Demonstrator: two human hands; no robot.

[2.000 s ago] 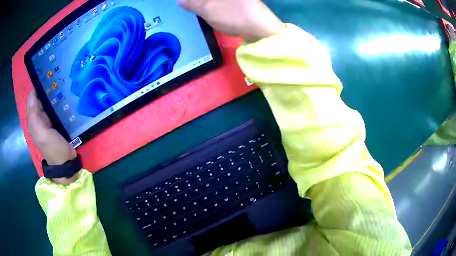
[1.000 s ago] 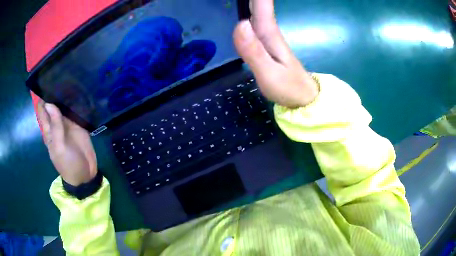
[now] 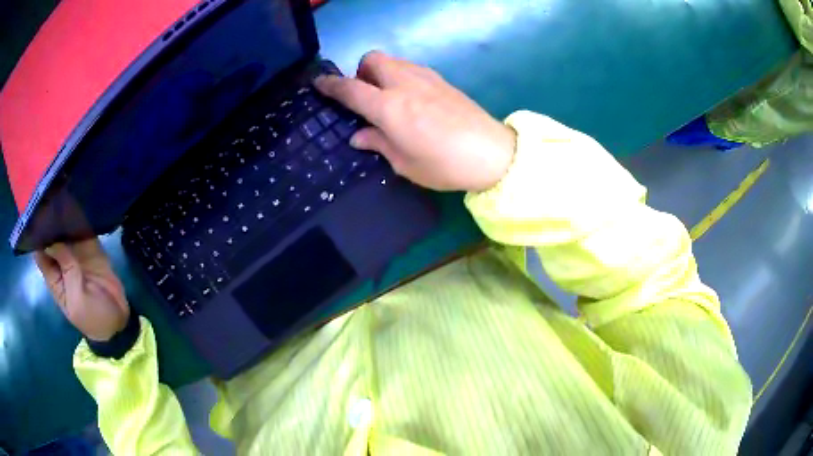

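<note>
The tablet stands tilted up at the upper left, its screen dim and seen at a steep angle. The dark keyboard lies below it on the green surface, its top edge against the tablet's lower edge; whether they are joined I cannot tell. My left hand holds the tablet's lower left corner, some fingers hidden under it. My right hand rests over the keyboard's upper right corner, fingers apart and fingertips on or just above it. The touchpad is uncovered.
A red pad lies behind the tablet at the upper left. The green bench surface stretches to the right. A person's yellow-green clothing shows at the upper right edge. Grey floor with a yellow line lies at the right.
The tablet has gone from lying on the red pad to standing tilted against the keyboard, and its screen looks darker. My right hand has moved from the tablet's right side down to the keyboard.
</note>
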